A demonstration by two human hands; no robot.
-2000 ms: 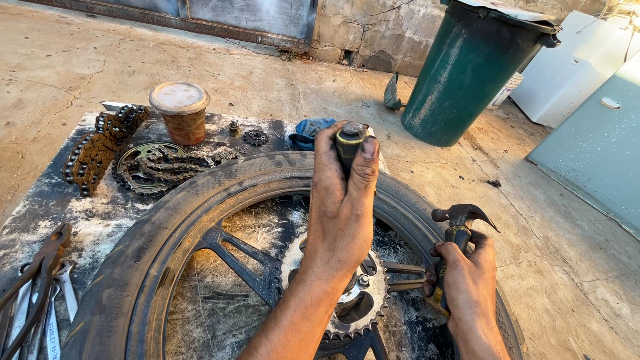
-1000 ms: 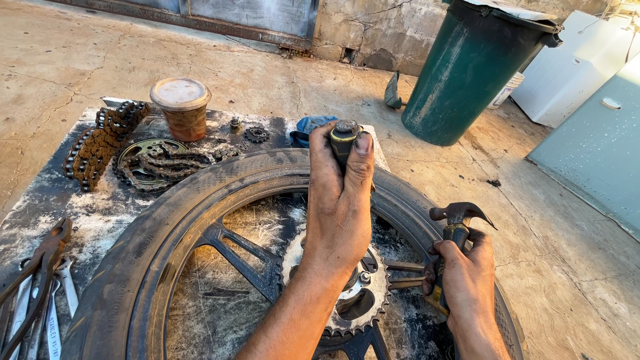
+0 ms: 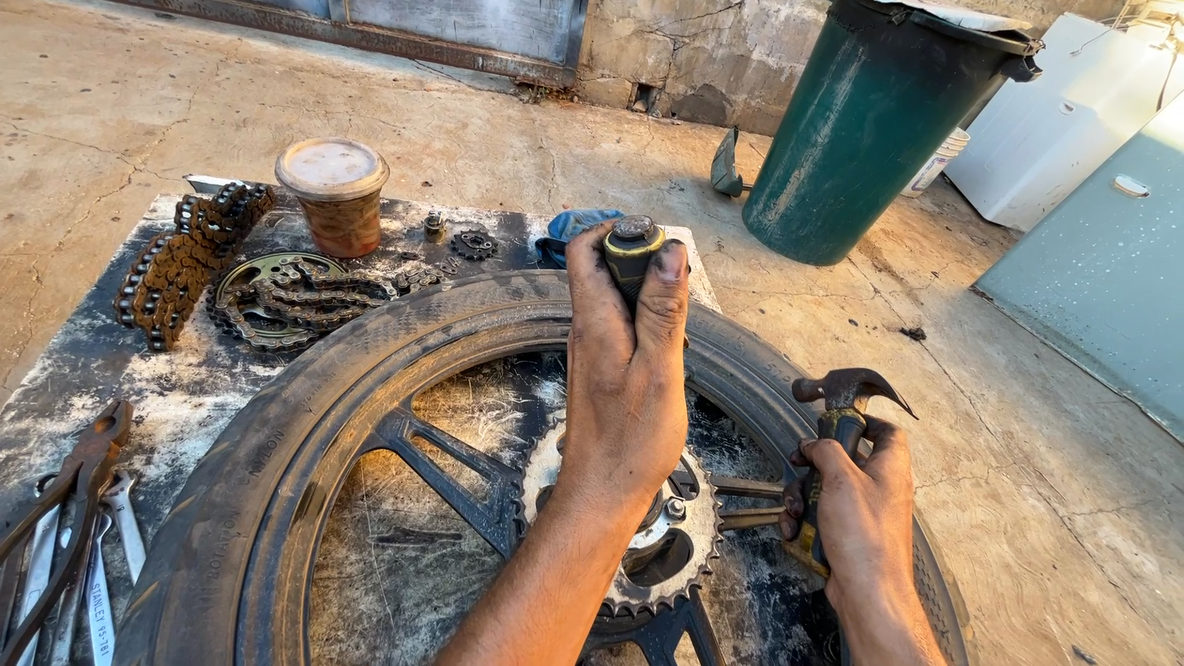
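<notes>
My left hand [image 3: 624,370] is closed around a black and yellow tool handle [image 3: 634,242], held upright above the wheel's hub; the tool's lower end is hidden behind the hand and forearm. In my right hand [image 3: 865,509] is a claw hammer [image 3: 837,435], gripped by its black and yellow handle, its head up, over the right side of the wheel. Under both hands lies a spoked motorcycle wheel with its tyre [image 3: 305,416]. A toothed metal sprocket [image 3: 698,555] with bolts sits at the wheel's centre, partly covered by my left forearm.
On the worn board [image 3: 166,388] are a rusty roller chain [image 3: 176,277], a sprocket with a chain [image 3: 277,301], a lidded tub [image 3: 338,208], a small sprocket [image 3: 474,243], a blue cloth [image 3: 578,225], pliers [image 3: 88,472] and several wrenches [image 3: 125,523]. Beyond stands a green bin [image 3: 842,139].
</notes>
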